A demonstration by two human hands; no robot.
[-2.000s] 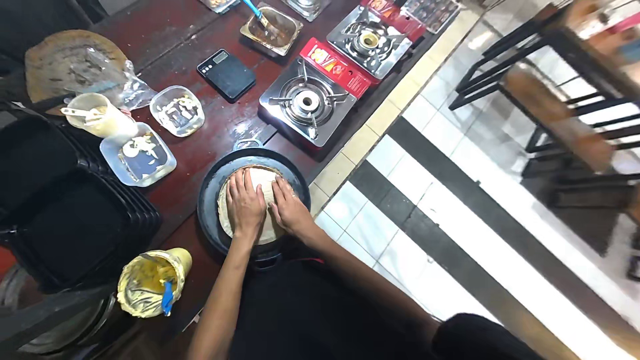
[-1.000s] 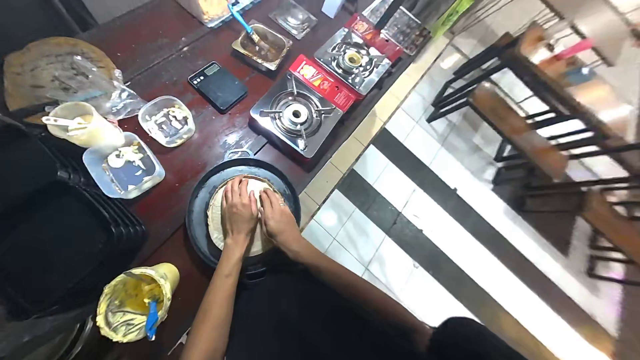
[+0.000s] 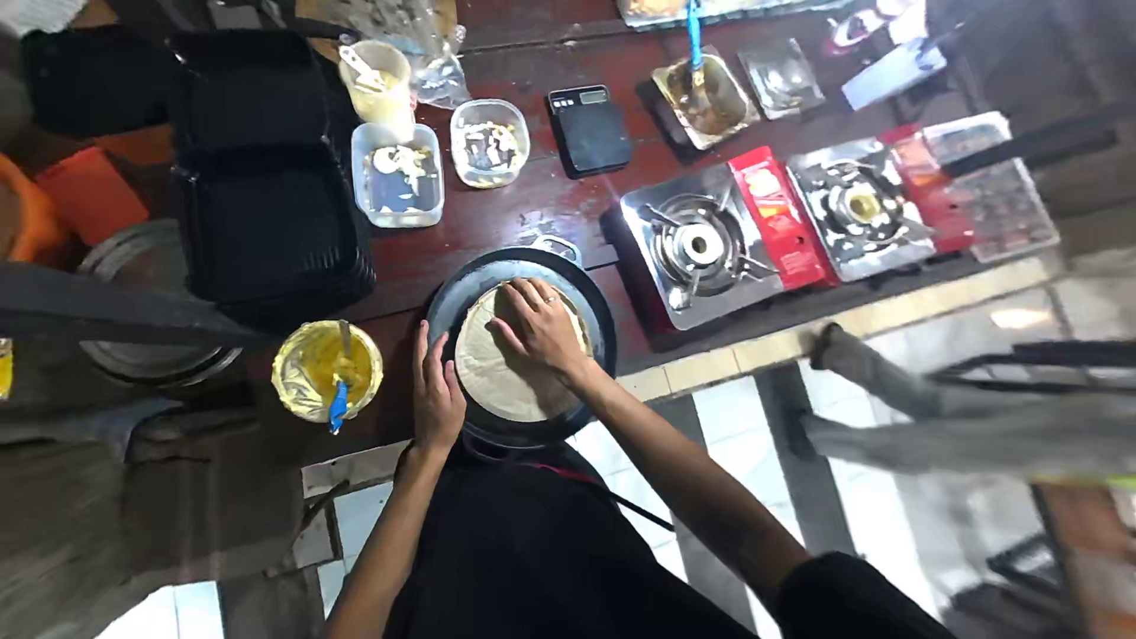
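Observation:
A round, pale flatbread or sheet of dough (image 3: 515,386) lies in a wide dark pan (image 3: 601,319) at the table's edge. My right hand (image 3: 539,330) rests flat on its upper right part, fingers spread a little. At the pan's left rim is my left hand (image 3: 437,390), fingers apart, holding nothing; whether it touches the rim I cannot tell. Left of it stands a tub of yellow spread (image 3: 306,377) with a blue-handled utensil (image 3: 338,404) in it. The pan's loop handle (image 3: 559,248) points away from me.
Two portable gas stoves (image 3: 701,244) (image 3: 856,204) stand at right. Beyond the pan are a black kitchen scale (image 3: 592,133), a metal tray of brown sauce (image 3: 729,124) and plastic tubs (image 3: 437,200) (image 3: 490,179). Black takeaway boxes (image 3: 266,226) are stacked left. A person's legs (image 3: 923,435) show at right.
My left hand has come off the flatbread to the pan's left side. My right hand stays on the bread, its fingers now more spread. The view has turned, and a person's legs have appeared at right.

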